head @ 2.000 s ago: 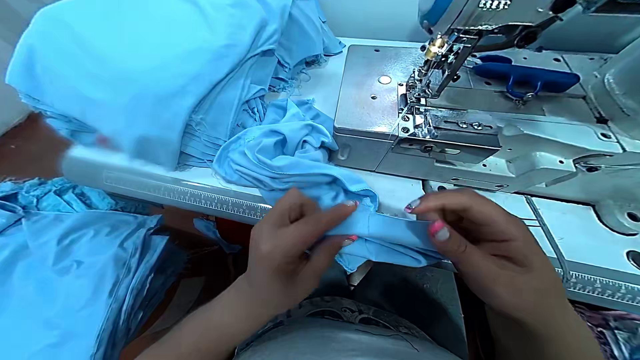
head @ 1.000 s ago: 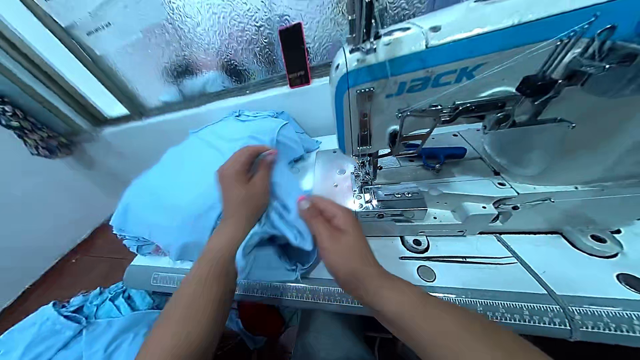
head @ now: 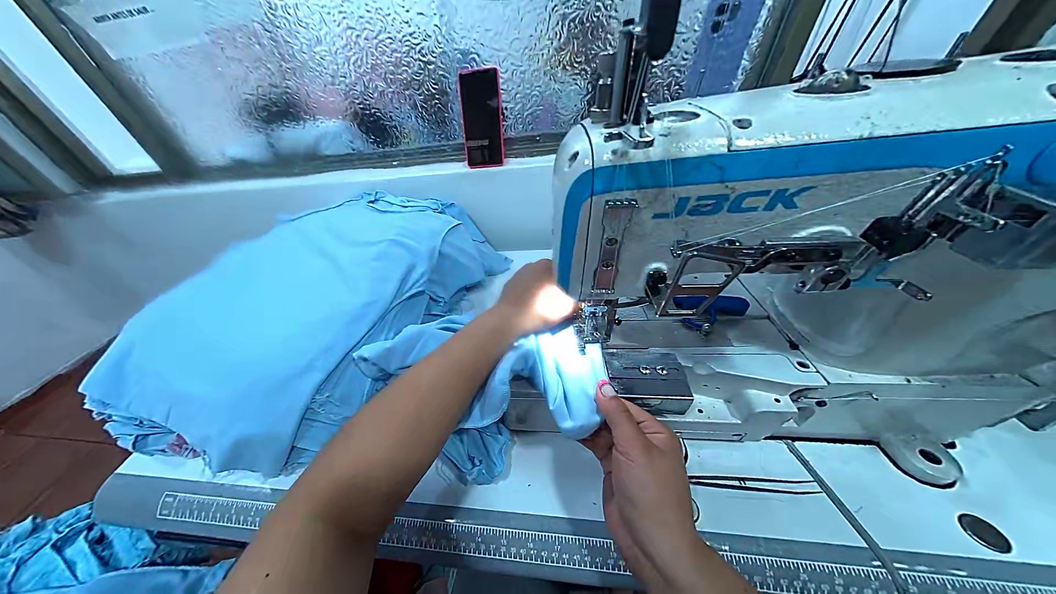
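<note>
A light blue fabric piece [head: 565, 384] lies on the bed of a Jack sewing machine [head: 767, 198], its edge at the presser foot [head: 594, 322]. My left hand [head: 536, 301] is beside the needle area on the far side of the cloth, lit by the machine's lamp; glare hides its fingertips and how they meet the fabric. With thumb and fingers my right hand [head: 639, 454] pinches the near end of the piece, in front of the presser foot. The rest of the fabric trails left under my left forearm.
A large stack of light blue fabric [head: 272, 330] fills the left of the table. More blue cloth [head: 74, 553] lies lower left. A phone [head: 482, 117] leans against the window. A blue-handled tool [head: 711, 306] lies behind the needle area. A measuring tape [head: 503, 544] runs along the table's front edge.
Both hands have carried the fabric from the table's front edge to the presser foot. One second ago it was held left of the needle area. The view has tilted up since the first frame.
</note>
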